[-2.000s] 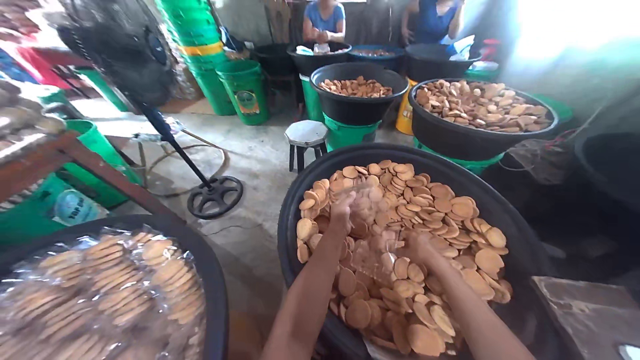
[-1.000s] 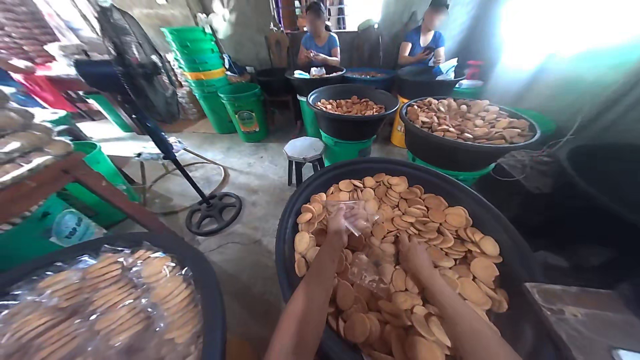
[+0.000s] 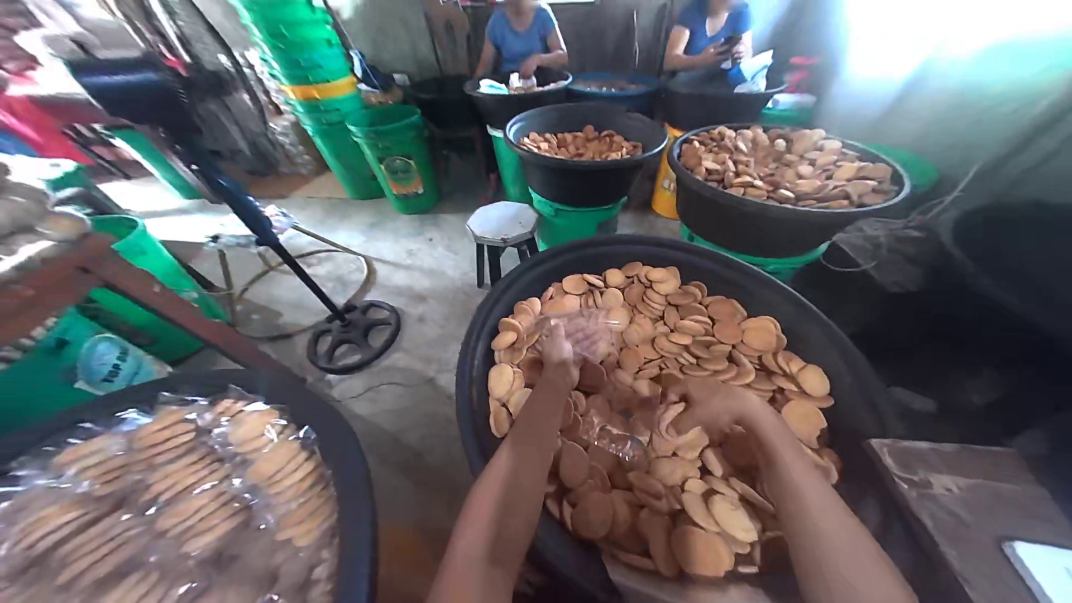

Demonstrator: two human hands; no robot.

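A large black tub (image 3: pixel 670 251) full of flat round brown cookies (image 3: pixel 703 548) stands in front of me. Over its left part, my left hand (image 3: pixel 565 343) holds a clear plastic bag (image 3: pixel 599 322) above the cookies. My right hand (image 3: pixel 712 410) is down among the cookies right of the middle, its fingers curled around a few of them. Another piece of clear plastic (image 3: pixel 620 444) lies on the cookies between the hands. At the lower left, a second black tub (image 3: pixel 356 469) holds clear bags of stacked cookies (image 3: pixel 184 477).
Beyond the tub stand a small stool (image 3: pixel 502 224), two black tubs of cookies (image 3: pixel 586 172) (image 3: pixel 779 222) on green buckets, and a fan's round base (image 3: pixel 353 337). A wooden board (image 3: pixel 971 494) lies at the right. Two people (image 3: pixel 523 38) (image 3: pixel 710 38) sit at tubs at the back.
My right hand has moved among the cookies and now has its fingers around some. The left hand remains over the tub's left part with a clear bag.
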